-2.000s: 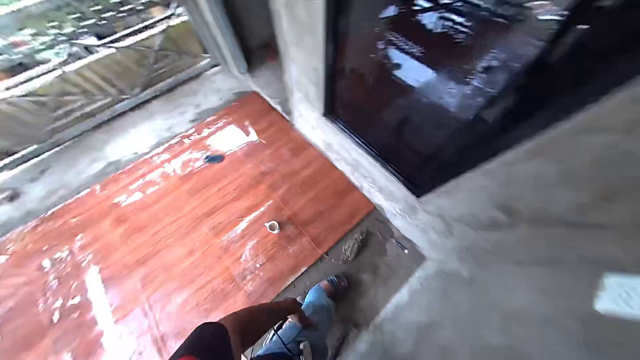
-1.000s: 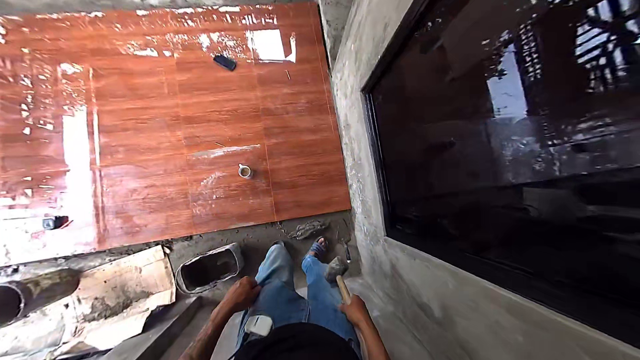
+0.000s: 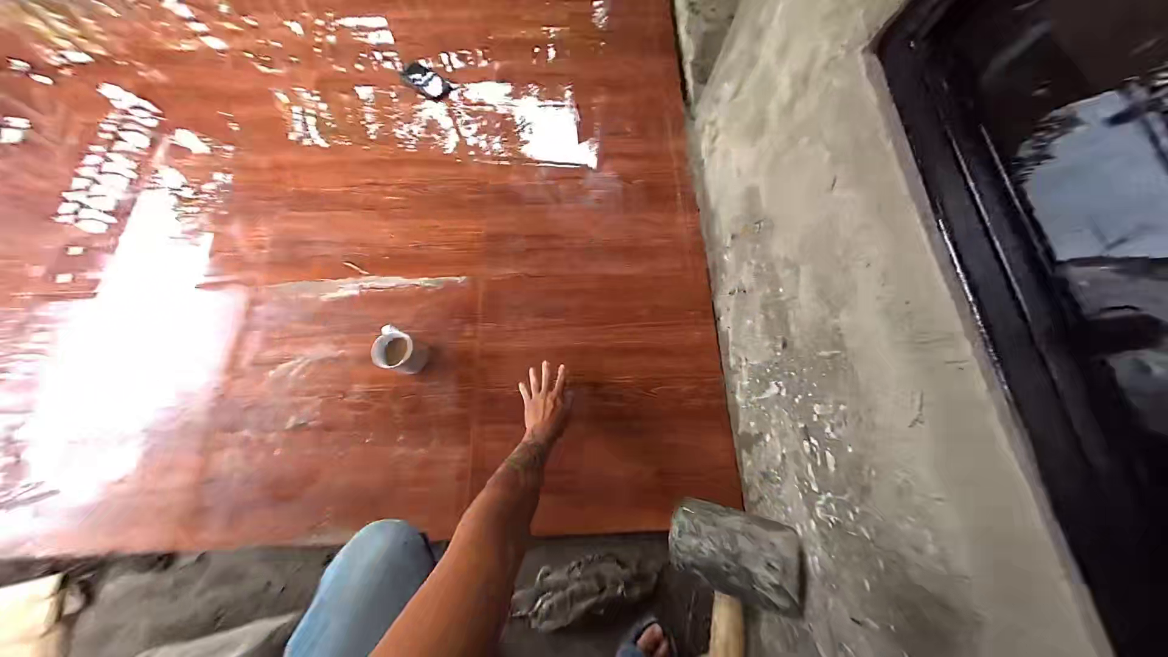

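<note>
My left hand point(image 3: 545, 403) reaches forward with fingers spread, over or on the glossy wood-look floor tiles point(image 3: 584, 319); whether it presses on them I cannot tell. It holds nothing. A rubber mallet point(image 3: 737, 555), its head smeared grey, stands at the lower right beside the tile edge, its wooden handle running out of the bottom of the view. My right hand is out of view. To the left of my left hand, a white mug point(image 3: 398, 350) with brown liquid rests on the tiles. A lump of wet mortar point(image 3: 584, 591) lies just below the tile edge.
A rough cement wall point(image 3: 803, 274) runs along the right side, with a dark-framed glass pane point(image 3: 1095, 228) set in it. A small dark object point(image 3: 426, 81) lies farther back on the tiles. Grey mortar point(image 3: 201, 593) borders the near edge, by my bent knee.
My left hand has moved from beside my leg forward over the tiles. The view is now closer to the floor. My right hand, seen on the mallet handle a second ago, has left the view.
</note>
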